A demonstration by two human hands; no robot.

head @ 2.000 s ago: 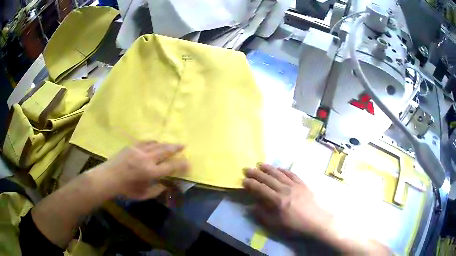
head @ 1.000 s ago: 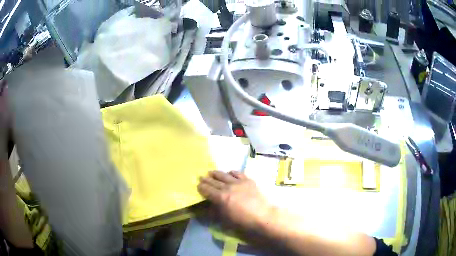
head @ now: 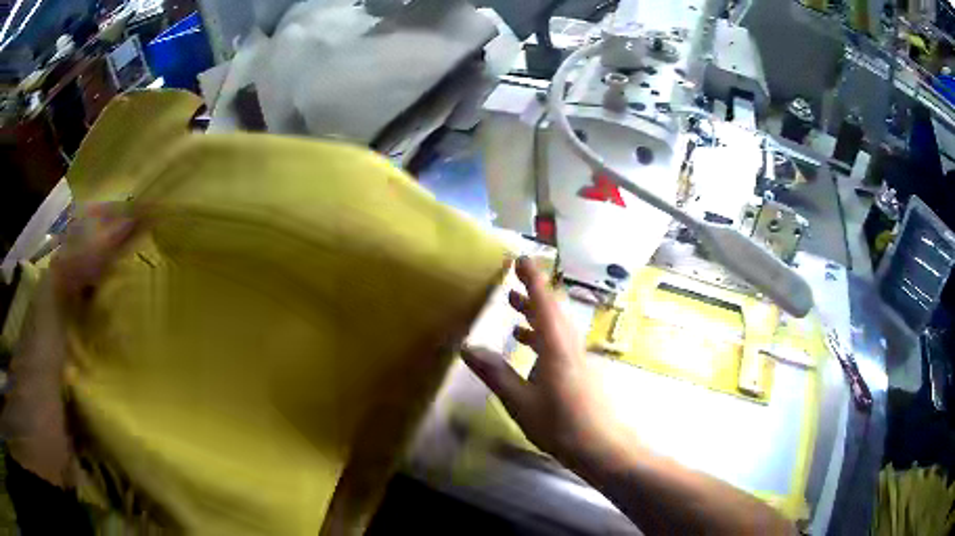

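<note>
A large yellow bag body fills the left and centre front. It is raised, bulging and blurred, with its darker inner side facing me. My left hand is blurred at the bag's left edge and is closed on it. My right hand is beside the bag's upper right corner, with thumb and fingers apart and nothing held between them. Whether a fingertip touches the bag is unclear.
The sewing machine head stands behind my right hand, with the lamp over the yellow jig. Red-handled snips lie right of the plate. Grey sheets are piled behind the bag. A yellow strip bundle is at lower right.
The bag body has gone from lying flat to being lifted and spread open. The grey sheet that blurred across the left front is gone from there. My right hand has come off the bag's surface, fingers spread.
</note>
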